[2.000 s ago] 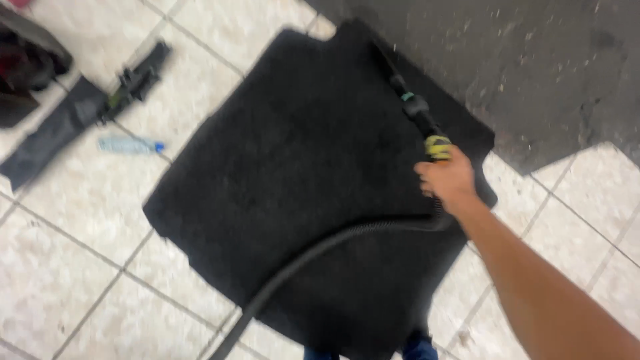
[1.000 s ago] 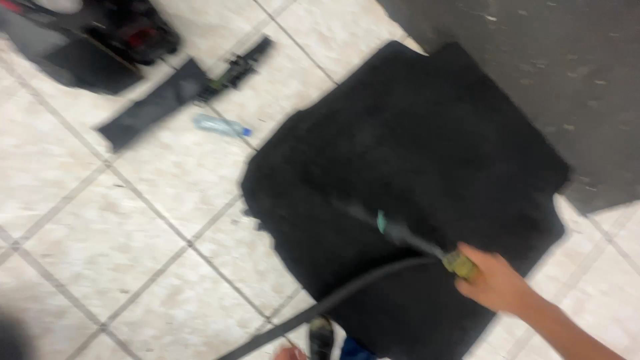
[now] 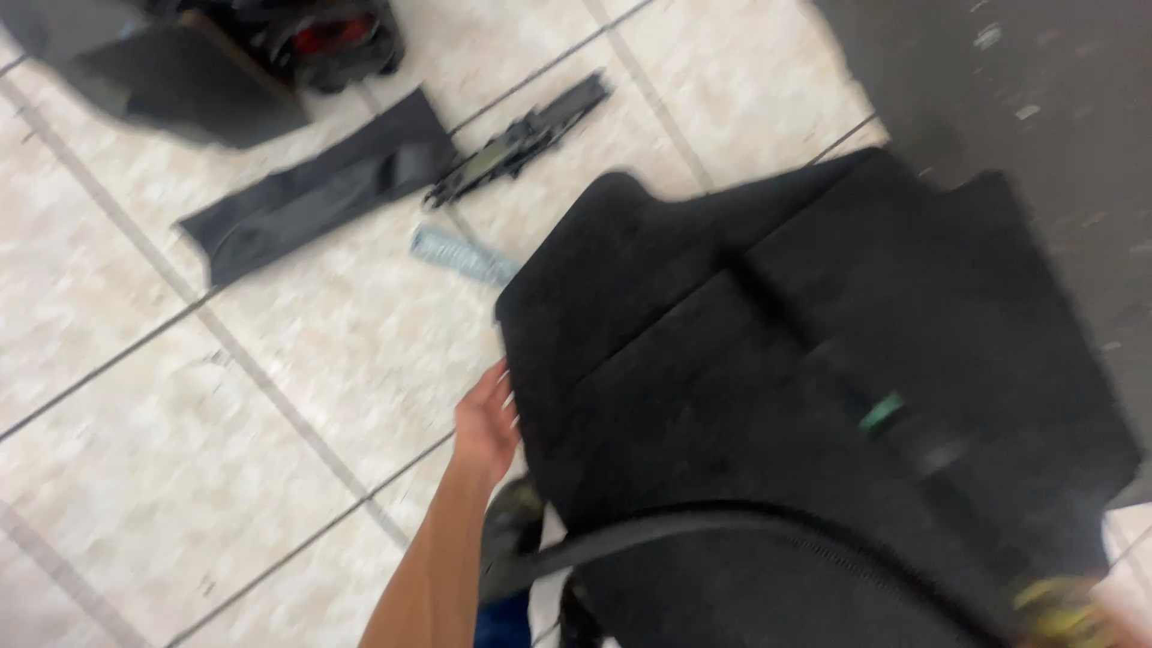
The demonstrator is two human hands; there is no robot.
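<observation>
A large black carpeted floor panel [image 3: 684,423] lies on the tiles. My left hand [image 3: 486,418] is at its left edge, fingers reaching to or under the rim; whether they grip it is unclear. At the lower right corner my right hand [image 3: 1120,612], blurred and partly out of frame, holds a vacuum wand [image 3: 936,454] by its yellow-marked handle [image 3: 1057,612]. A green band [image 3: 880,412] circles the dark wand, which lies over the panel toward its upper middle. A black corrugated hose [image 3: 720,517] curves from the handle across the panel's lower part.
A clear plastic bottle [image 3: 461,256] lies beside the panel's left corner. Beyond it are a flat dark trim piece [image 3: 324,193], a narrow black part [image 3: 522,144] and a bulky dark object with red [image 3: 333,40]. A dark, speckled surface [image 3: 1017,81] borders the upper right. My shoes are below.
My left hand has come into view at the panel's left edge. A fold or crease now shows across the panel's upper part. The view has shifted left.
</observation>
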